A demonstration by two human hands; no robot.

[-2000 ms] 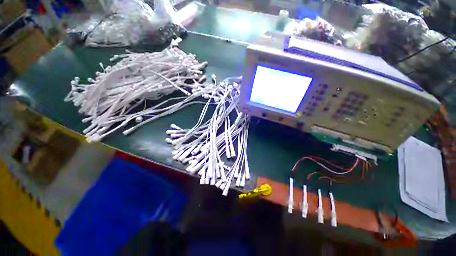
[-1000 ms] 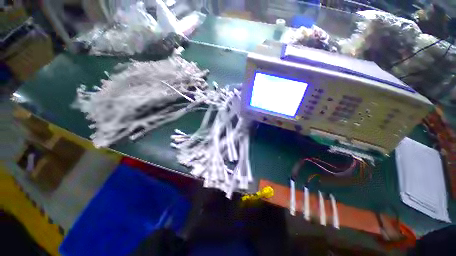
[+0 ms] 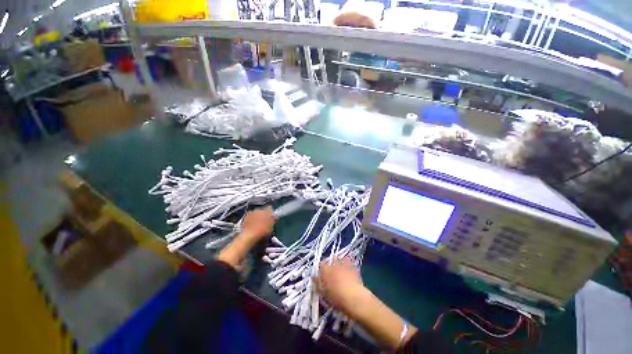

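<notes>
A large loose pile of white cable assemblies (image 3: pixel 235 183) lies on the dark green mat. A smaller fanned pile (image 3: pixel 298 269) lies to its right, its ends at the bench's front edge. My left hand (image 3: pixel 258 225) is closed on white leads at the front right of the large pile; a blurred white stretch shows just right of it. My right hand (image 3: pixel 338 280) is on the smaller pile with fingers curled; its fingertips and any grip are unclear. The cable tester (image 3: pixel 478 231) stands right of the piles with its screen lit.
Red and dark test leads (image 3: pixel 485 321) hang below the tester. Paper sheets (image 3: pixel 603 321) lie at the right. Clear plastic bags (image 3: pixel 242 114) lie behind the large pile. A metal shelf (image 3: pixel 388 41) crosses overhead. Cardboard boxes (image 3: pixel 86 245) stand on the floor at the left.
Both hands have come into view, the left at the large pile and the right on the smaller one. The view has tilted up, showing the shelf; the fixture strip and yellow clamp are out of view.
</notes>
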